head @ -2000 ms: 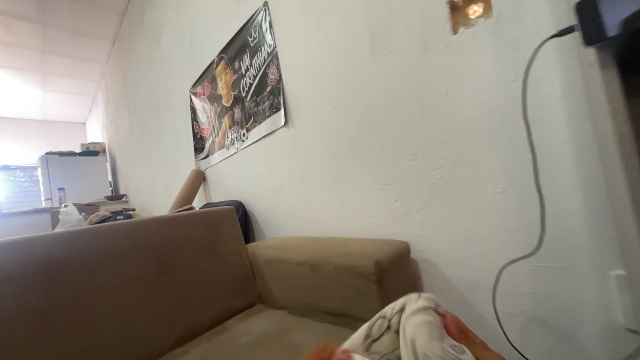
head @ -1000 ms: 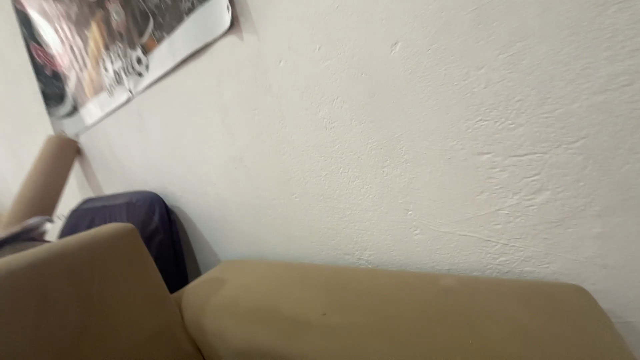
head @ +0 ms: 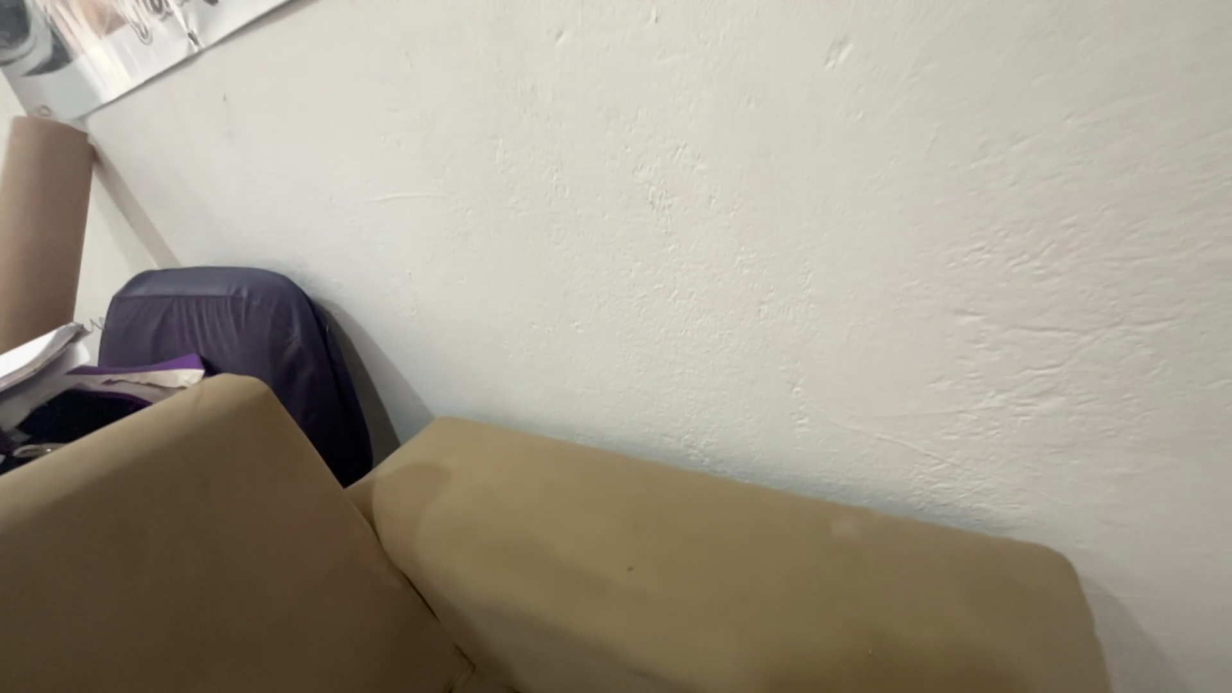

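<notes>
Neither my left hand nor my right hand shows in the head view, so what they hold or touch is hidden. Filling the lower part is a tan upholstered sofa, its armrest (head: 731,568) running along the wall and its backrest (head: 173,549) at the lower left. Where the two meet, a dark seam shows. Behind the backrest a dark purple padded object (head: 241,327) with a rounded top stands near the wall.
A white, rough plastered wall (head: 722,241) rises beside the armrest. At the far left a brown cardboard-like roll (head: 43,221) leans under a poster (head: 125,48). White papers (head: 38,356) and purple-edged fabric (head: 144,375) lie behind the backrest.
Two seconds ago fingers and a pale patterned cloth showed at the bottom edge; both are out of view now. The view has moved much closer to the armrest and wall.
</notes>
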